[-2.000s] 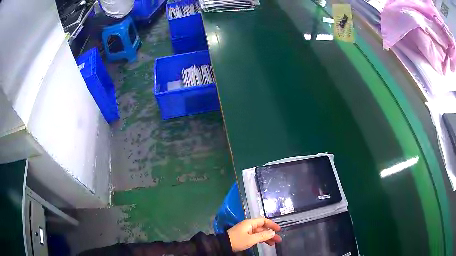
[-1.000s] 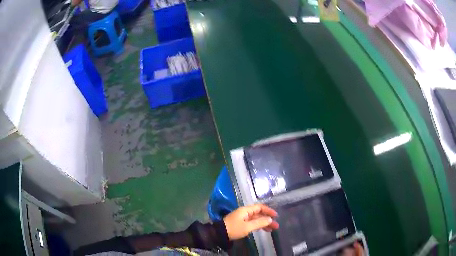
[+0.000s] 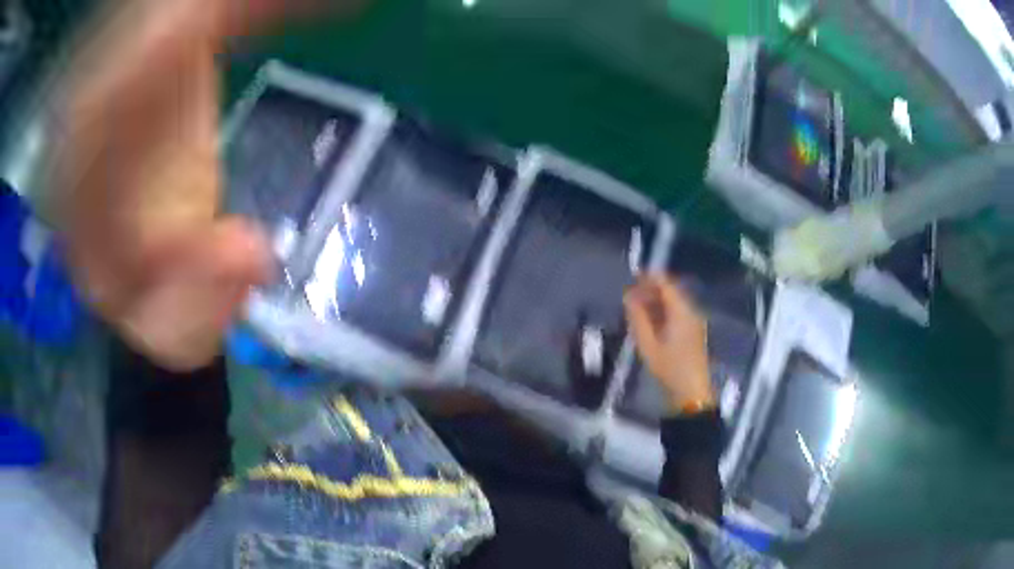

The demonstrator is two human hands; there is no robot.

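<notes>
Several dark tablets lie in a row on pale foam sheets; one near the middle of the row [image 3: 550,283] carries small white labels. My left hand [image 3: 156,222] is large and blurred, raised close to the camera at the left, above the row's left end. Its thumb stands apart from the fingers and nothing shows in it. My right hand [image 3: 670,339] is over the tablet right of the middle one, fingers bent near the pale gap between them. Blur hides whether its fingertips touch or hold anything. The rightmost tablet [image 3: 792,439] has a bright reflection.
A pale pole [image 3: 956,189] with yellowish wrapping [image 3: 828,247] stands beyond the row at the right. Tablets in white wrapping [image 3: 795,128] lie behind it, one with a coloured reflection. The green bench [image 3: 467,67] runs behind the row. Blue items show at the far left edge.
The view has swung to show much more of the tablet row. My left hand has risen from the tablet edge towards the camera. My right hand has come further into view, over the tablets.
</notes>
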